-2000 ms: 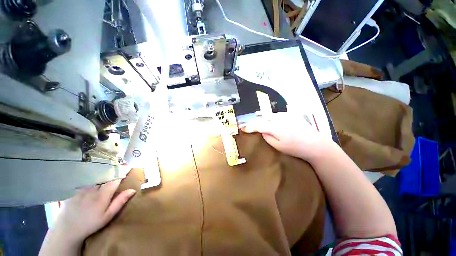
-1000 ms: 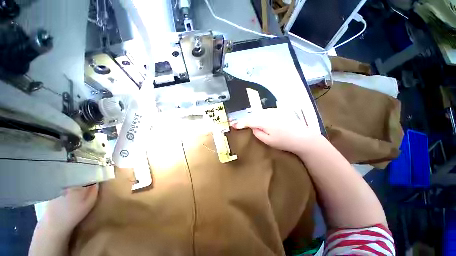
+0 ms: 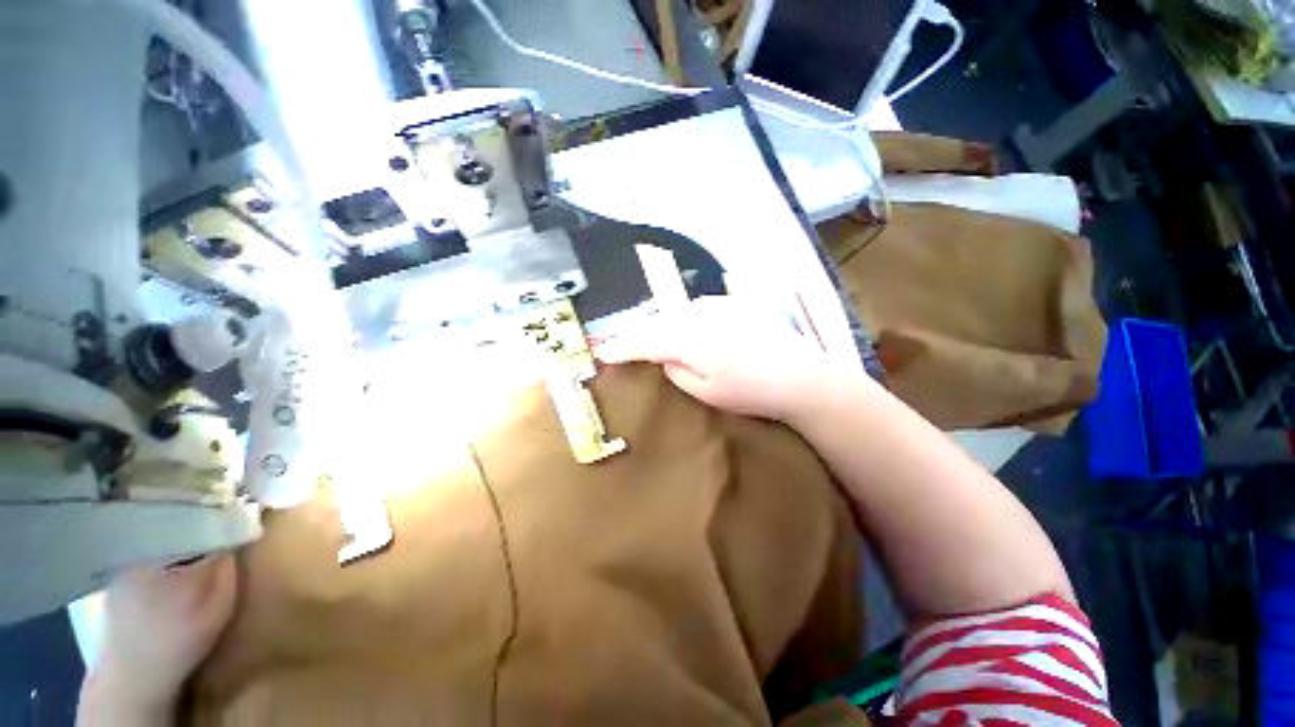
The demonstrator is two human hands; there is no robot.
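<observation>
A brown bag body [image 3: 597, 568] with a dark centre seam lies from under the metal clamp foot [image 3: 469, 277] down over the lap. Two pale hooked jig plates lie on its top edge: the right one [image 3: 580, 405] with black writing, the left one [image 3: 365, 523] half lost in glare. My right hand [image 3: 753, 355] holds the bag's top edge just right of the right plate, fingertips close to it. My left hand [image 3: 164, 625] is at the bag's left side, its fingers hidden by the machine head [image 3: 100, 526] and the cloth.
A pale template plate [image 3: 710, 171] with a dark edge lies behind my right hand. A dark-screened panel [image 3: 831, 50] and white cable stand behind it. More brown bags [image 3: 980, 305] lie at right, beside a blue crate [image 3: 1153, 398]. A white hose curves beside the machine head.
The whole view has shifted, so the machine and bag appear further left. My left hand's fingers, seen on the cloth earlier, are now hidden. My right hand stays beside the right plate.
</observation>
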